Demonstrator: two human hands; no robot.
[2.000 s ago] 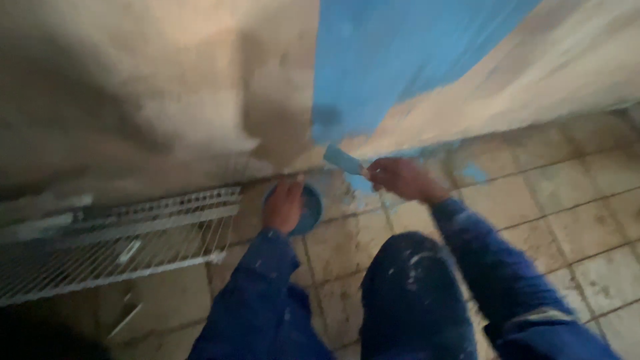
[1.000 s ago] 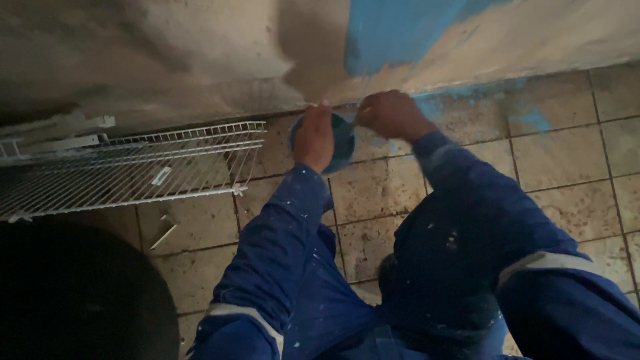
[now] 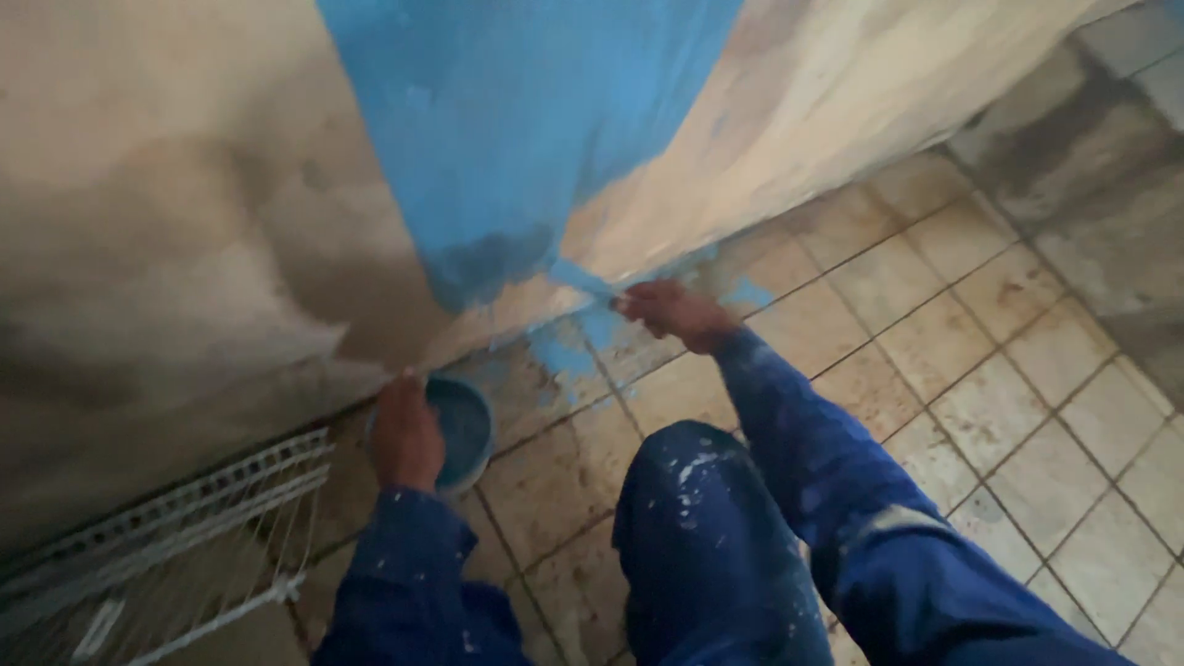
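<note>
My right hand [image 3: 680, 313] grips the handle of a flat tool, apparently a paintbrush [image 3: 581, 279], its head coated in light blue. The tip lies against or very near the lower edge of the blue painted patch [image 3: 518, 111] on the wall; blur hides the exact contact. My left hand [image 3: 407, 433] holds the near-left rim of a round tub [image 3: 462, 433] with blue paint inside, close to the foot of the wall. The fingers' far side is hidden.
A white wire rack [image 3: 185, 546] lies along the wall at lower left. Blue splashes [image 3: 561, 354] mark the tiled floor [image 3: 962, 342] below the patch. My bent knee [image 3: 703, 472], in paint-flecked blue work trousers, juts between my arms.
My right hand has moved away from the tub, where it was a second ago, to the bottom of the blue patch. My left hand stays at the tub. The view has shifted.
</note>
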